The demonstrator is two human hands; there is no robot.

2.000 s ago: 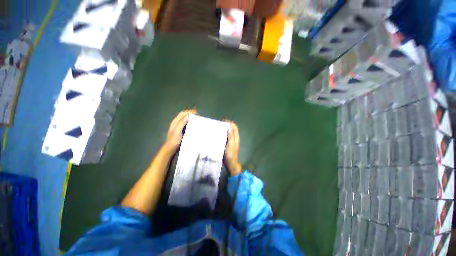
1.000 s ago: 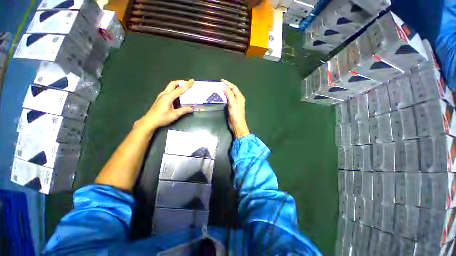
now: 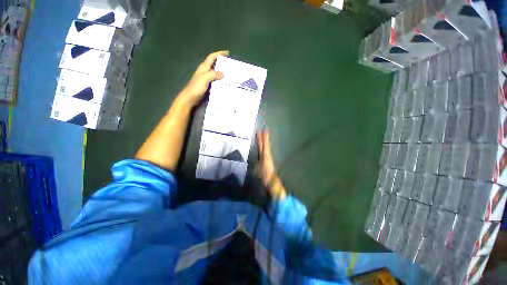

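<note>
A row of several white phone boxes (image 3: 230, 119) stands edge to edge in front of my body, some showing dark angular shapes. My left hand (image 3: 204, 80) grips the far left corner of the row, thumb on the farthest box's near-left edge and fingers around its far side. My right hand (image 3: 267, 158) is blurred beside the right side of the row, fingers pointing away from me. It seems a little apart from the boxes and holds nothing visible. My body hides what lies nearer than the row's near end.
The green table (image 3: 311, 111) lies around the row. A stepped left-hand stack (image 3: 83, 86) stands at the left edge. A large right-hand stack (image 3: 428, 172) fills the right side, with more boxes (image 3: 428, 36) at its far end. A blue crate (image 3: 41, 192) is at lower left.
The box held in both hands has joined the far end of the row. My right hand has moved back towards my body. The view has shifted, and the rollers have left it.
</note>
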